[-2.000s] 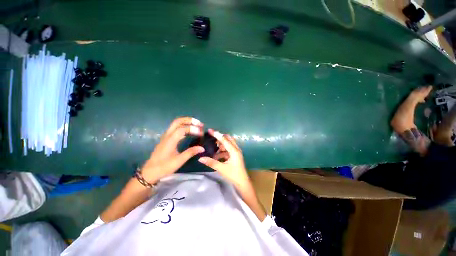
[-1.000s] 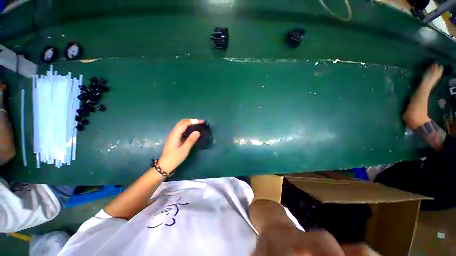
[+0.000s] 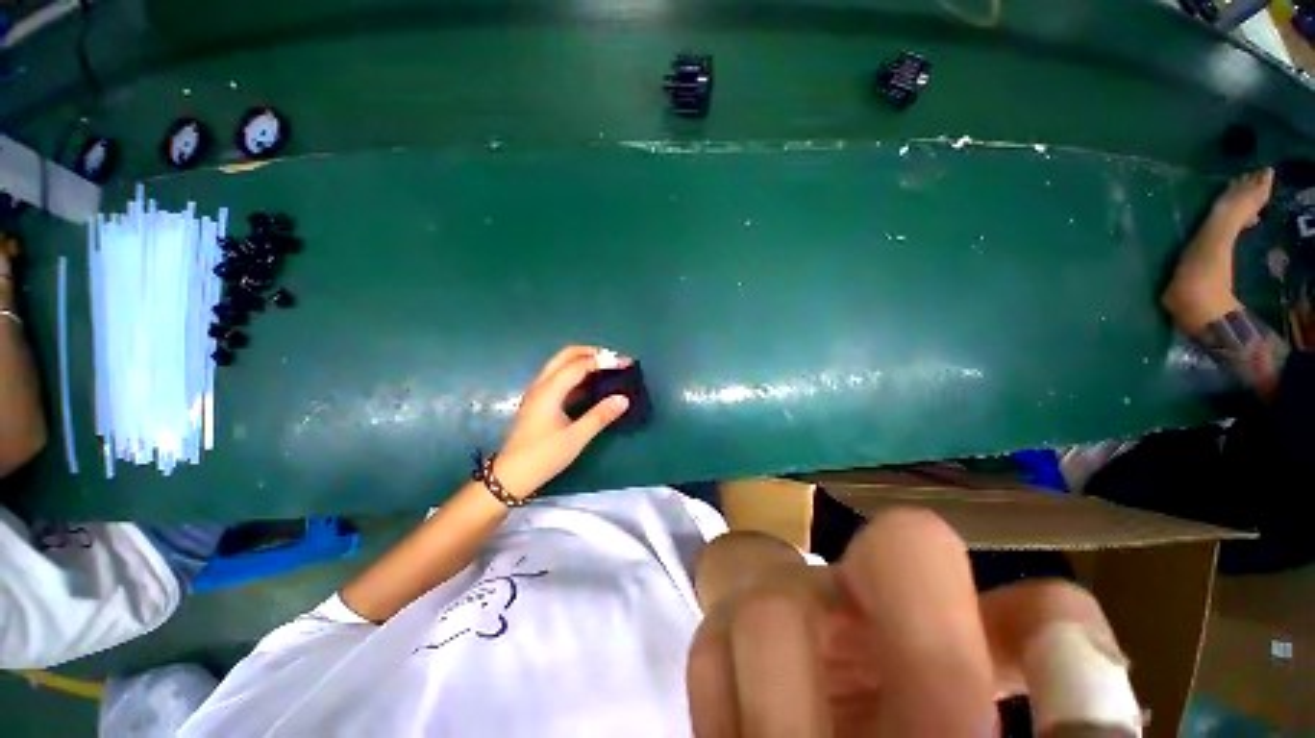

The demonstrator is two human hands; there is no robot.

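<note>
My left hand (image 3: 560, 418) holds a black housing (image 3: 626, 392) on the green bench, with fingers over its top and thumb on its near side. A white wrap is on one fingertip. My right hand (image 3: 865, 634) is large and blurred, close to the camera over the carton (image 3: 1154, 620). Its fingers are partly curled, and one wears a pale wrap. A small dark patch shows below it, and I cannot tell whether it holds anything. The carton's contents are mostly hidden behind it.
White strips (image 3: 152, 339) and small black fittings (image 3: 253, 281) lie at left. White-faced units (image 3: 261, 133) and black housings (image 3: 689, 87) stand on the far green belt (image 3: 476, 94). Another person's forearm (image 3: 1204, 281) reaches in at right; another arm (image 3: 18, 382) shows at left.
My right hand has left the housing and come up large before the camera at the lower right. My left hand keeps hold. The belt units have shifted right, and another white-faced unit shows.
</note>
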